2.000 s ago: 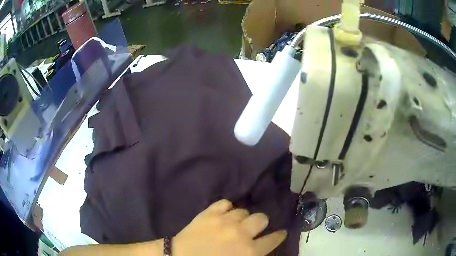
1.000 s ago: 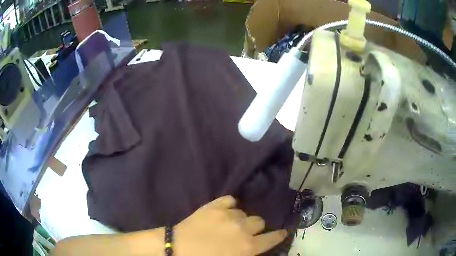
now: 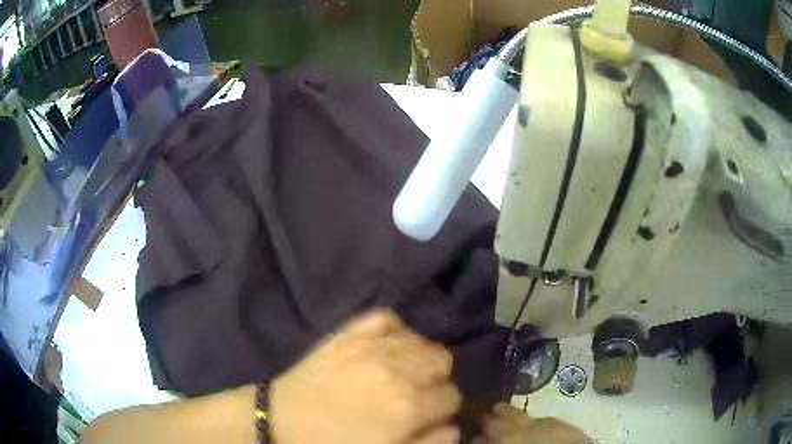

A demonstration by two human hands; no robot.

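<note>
The dark plum-brown garment piece [image 3: 321,208] lies in soft folds on the white table, its right edge at the needle area of the cream-white sewing machine head [image 3: 590,182]. My left hand [image 3: 373,381], with a beaded bracelet, lies on the cloth at the bottom, fingers curled on a bunched part of it. My right hand [image 3: 534,429] shows only in part at the bottom edge, its fingers at the cloth beside the left hand. The presser foot [image 3: 512,351] is small and dark at the cloth's edge; the needle itself cannot be made out.
A white lamp tube [image 3: 452,156] hangs over the cloth. Dark scraps [image 3: 725,364] lie on the bed [image 3: 625,421] at the right. An open carton [image 3: 443,43] stands behind. A bluish clear plastic sheet [image 3: 95,199] lines the left table edge; a reddish cylinder [image 3: 130,35] stands beyond.
My right hand has come into view at the bottom edge. My left hand has curled its fingers more and drawn the cloth's lower part together; the folds in the cloth have shifted.
</note>
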